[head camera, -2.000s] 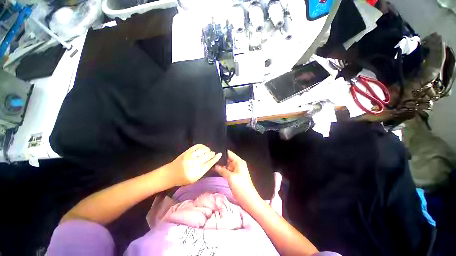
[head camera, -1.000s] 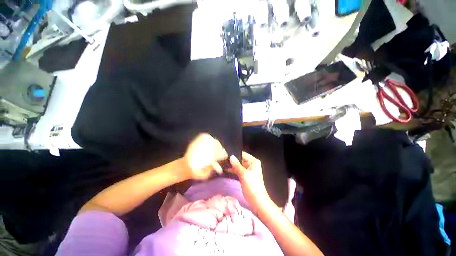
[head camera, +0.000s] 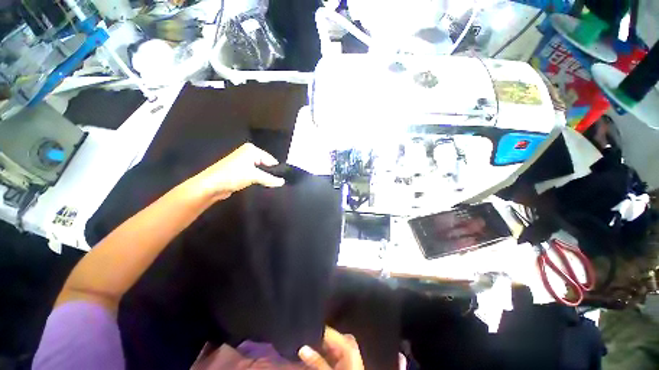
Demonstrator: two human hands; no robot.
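Note:
A large black cloth piece (head camera: 289,246) runs from the brown board down over the table's front edge. My left hand (head camera: 249,172) pinches its upper part, left of the needle area. My right hand (head camera: 332,350) grips its lower right edge near the bottom of the picture, partly cut off by the frame. The white sewing machine (head camera: 412,94) stands behind and to the right; its metal needle area (head camera: 352,170) is beside the cloth's right edge.
A smartphone (head camera: 459,230) lies on the machine's front ledge, with red-handled scissors (head camera: 565,271) right of it. Thread cones (head camera: 639,79) stand at upper right. A white scrap (head camera: 493,298) hangs at the ledge. Another machine part (head camera: 43,148) is at far left. Dark cloth hangs at lower right.
The view has tilted up, showing more of the machine. My left hand has moved from beside my right hand up and away to the cloth's upper part. My right hand stays at the lower edge.

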